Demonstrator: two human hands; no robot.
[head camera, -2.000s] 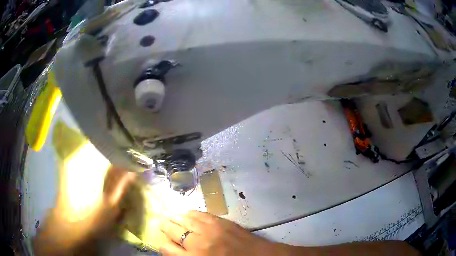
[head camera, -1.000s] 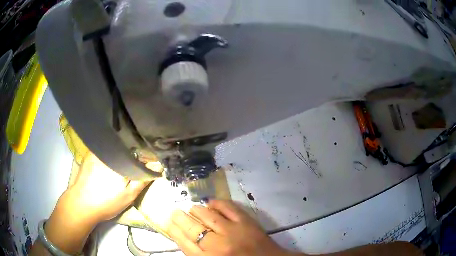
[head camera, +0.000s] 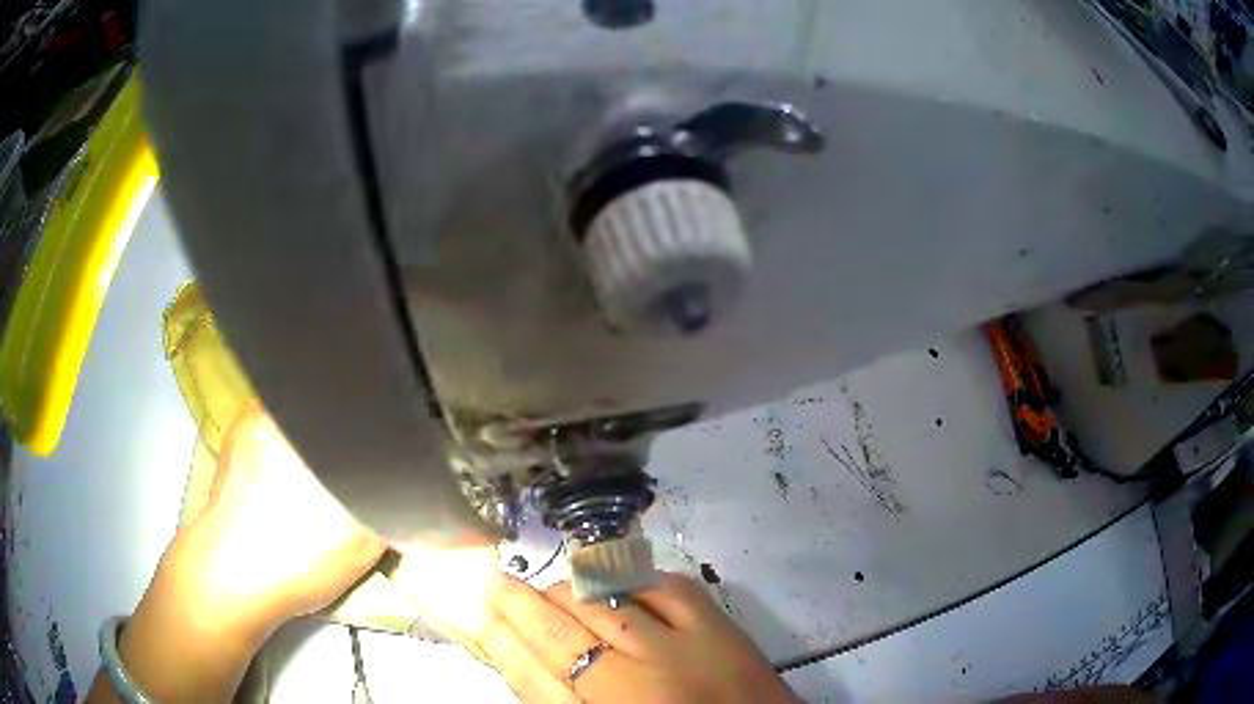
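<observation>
The olive-khaki fabric piece looks yellow-green and lies on the pale bed, partly under my left hand, with another part below the machine head. My left hand is on the cloth left of the needle area, washed out by the lamp; its fingertips meet the fabric near its folded edge. My right hand, with a ring, lies with fingers on the cloth just below the tension dial. The needle and presser foot are hidden by the head and glare. Whether either hand grips the cloth is unclear.
The off-white machine head with its white ribbed knob fills the upper middle. A yellow handle or cover stands at left. Orange and black snips lie under the arm at right. Printed scale markings show at lower right.
The view has come closer, so the machine head looks larger and further right. My left hand has come out of blur and lies flatter beside the head. My right hand stays by the needle area.
</observation>
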